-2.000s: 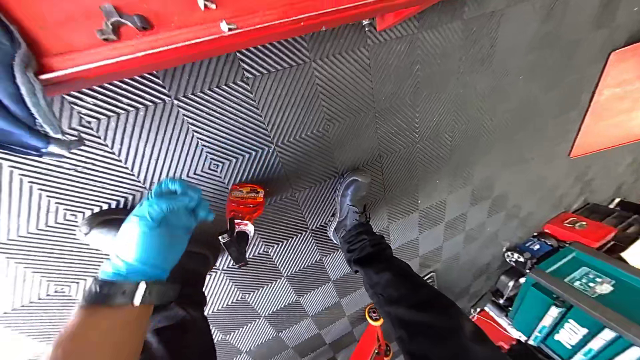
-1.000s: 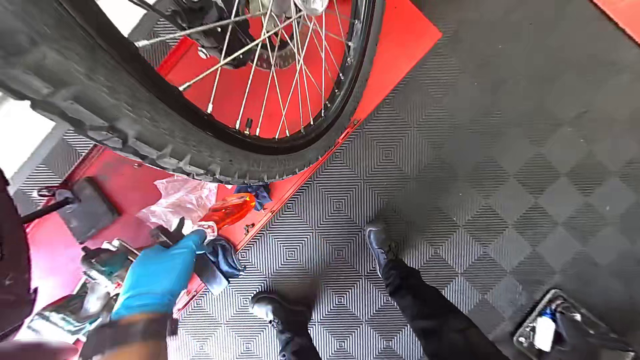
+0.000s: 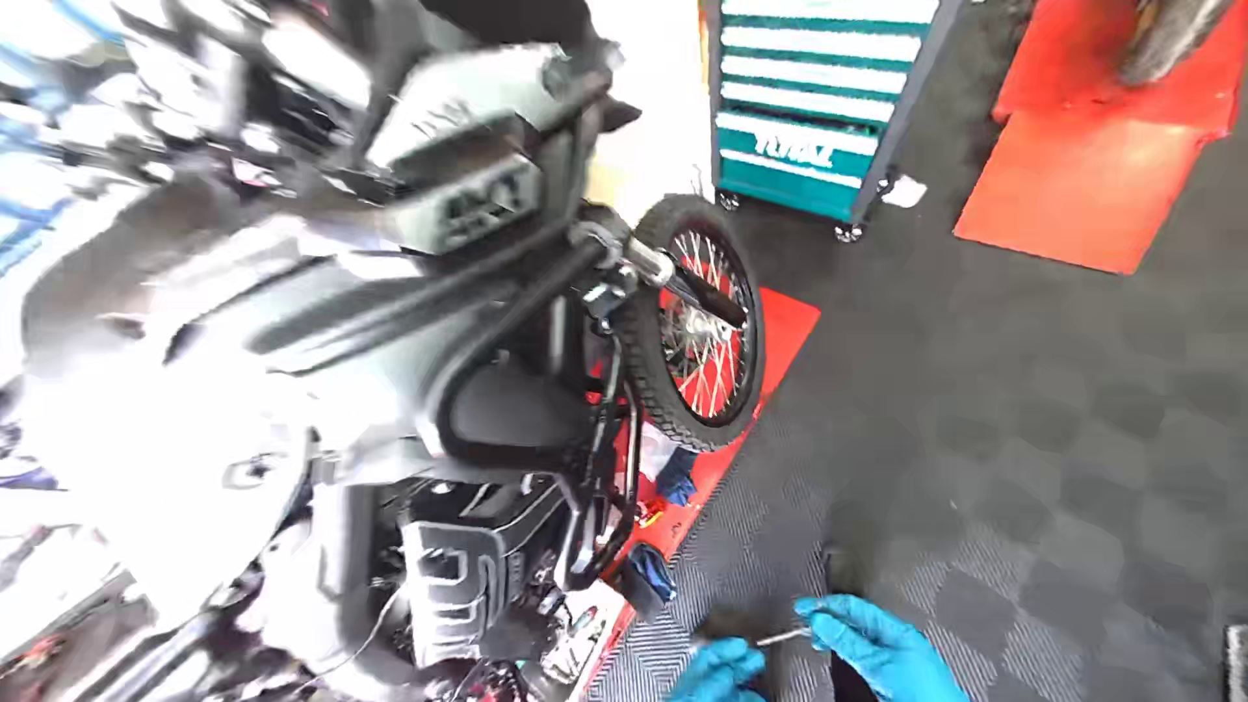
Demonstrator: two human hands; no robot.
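My left hand (image 3: pixel 720 671), in a blue glove, is at the bottom edge of the head view, its fingers closed around one end of a thin metal rod (image 3: pixel 783 637). My right hand (image 3: pixel 877 645), also blue-gloved, is just to the right, with its fingertips at the rod's other end. The rod spans the gap between both hands; its exact kind cannot be told. Left of the hands stands a motorcycle with a spoked front wheel (image 3: pixel 697 322), a crash bar and a handlebar grip (image 3: pixel 710 297).
A red lift platform (image 3: pixel 792 327) lies under the wheel, with dark blue cloths (image 3: pixel 677 476) and an orange-red packet (image 3: pixel 651 511) on it. A green tool cabinet (image 3: pixel 795 171) on casters stands beyond. Another red platform (image 3: pixel 1082 190) is at the upper right over dark tiled flooring.
The view has swung widely, from the floor to the wheel and then to the whole motorcycle. Both gloved hands now show together with a thin rod between them; one second ago only one gloved hand showed, near the platform.
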